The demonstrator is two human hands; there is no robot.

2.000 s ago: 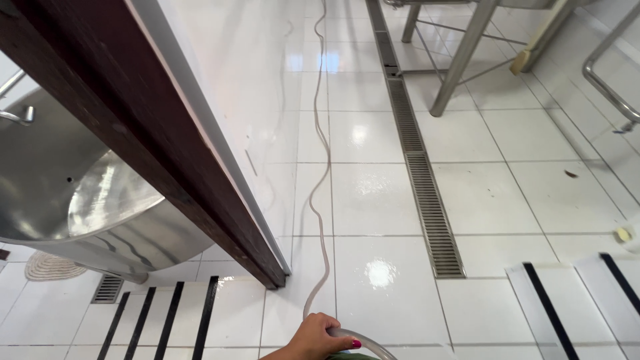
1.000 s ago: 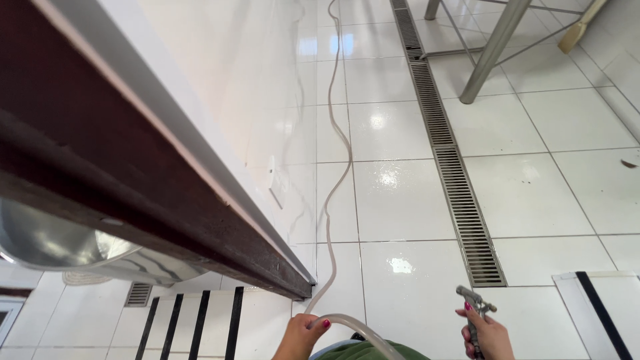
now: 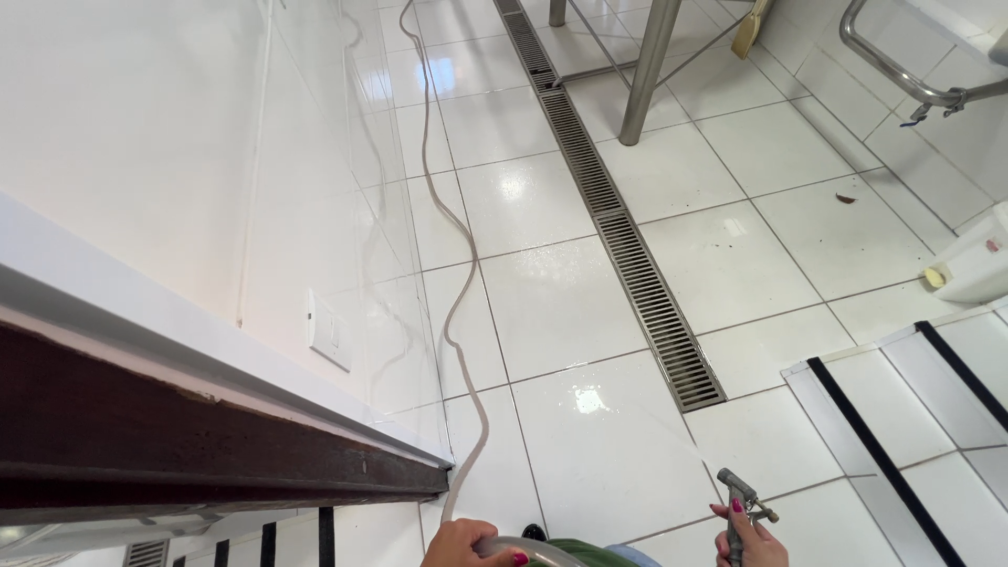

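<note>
At the bottom centre, my left hand (image 3: 471, 545) is closed around a translucent hose (image 3: 470, 272), which runs away from it along the white tiled floor beside the wall. Another stretch of the hose curves from this hand to the right across my green clothing. My right hand (image 3: 750, 537), at the lower right, grips the handle of a metal spray gun (image 3: 738, 504) with its head pointing up and left. Whether the hose joins the gun is hidden below the frame.
A metal floor drain grate (image 3: 622, 213) crosses the tiles. Beyond it stand metal legs (image 3: 652, 71). Tiled steps with black strips (image 3: 874, 449) lie at the lower right. On the left are a dark wooden door frame (image 3: 197, 425) and a wall switch (image 3: 328, 331).
Two seconds ago only my left hand showed, on the hose. One second ago my right hand was in view with the spray gun. The view has turned, and the steel vat at left has mostly gone from sight.
</note>
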